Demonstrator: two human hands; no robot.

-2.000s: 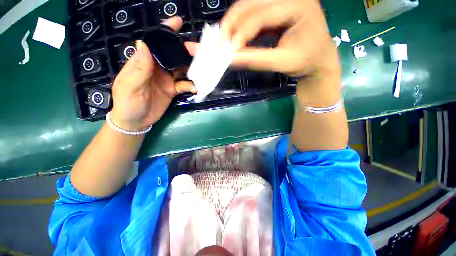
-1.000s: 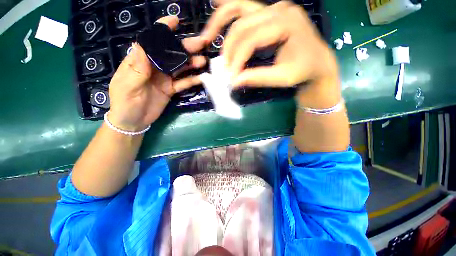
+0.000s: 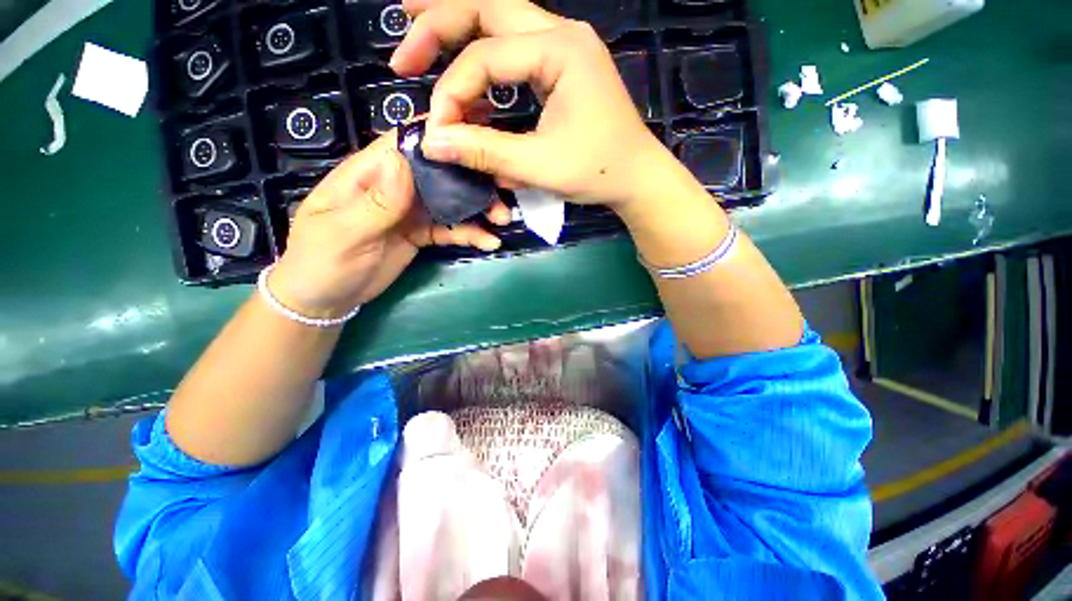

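My left hand (image 3: 359, 217) holds a black smartwatch body (image 3: 449, 190) by its edges over the front of the black blister tray (image 3: 766, 139). My right hand (image 3: 535, 112) is at the watch, thumb and fingertips pressed together at its upper edge. A white cleaning cloth (image 3: 541, 216) shows below my right hand, beside the watch; its upper part is hidden by the hand. Several tray pockets on the left hold watches with round pale rings on their backs. Pockets on the right hold no watch.
A white square (image 3: 111, 80) and a curled white strip (image 3: 54, 113) lie left of the tray. To the right are a bottle (image 3: 915, 17), a thin stick (image 3: 879, 81), white scraps (image 3: 845, 116) and a white-headed tool (image 3: 937, 122) on the green bench (image 3: 104, 282).
My right hand has moved left onto the watch. The watch has shifted right and down and is turned differently. The cloth is now mostly behind my right hand.
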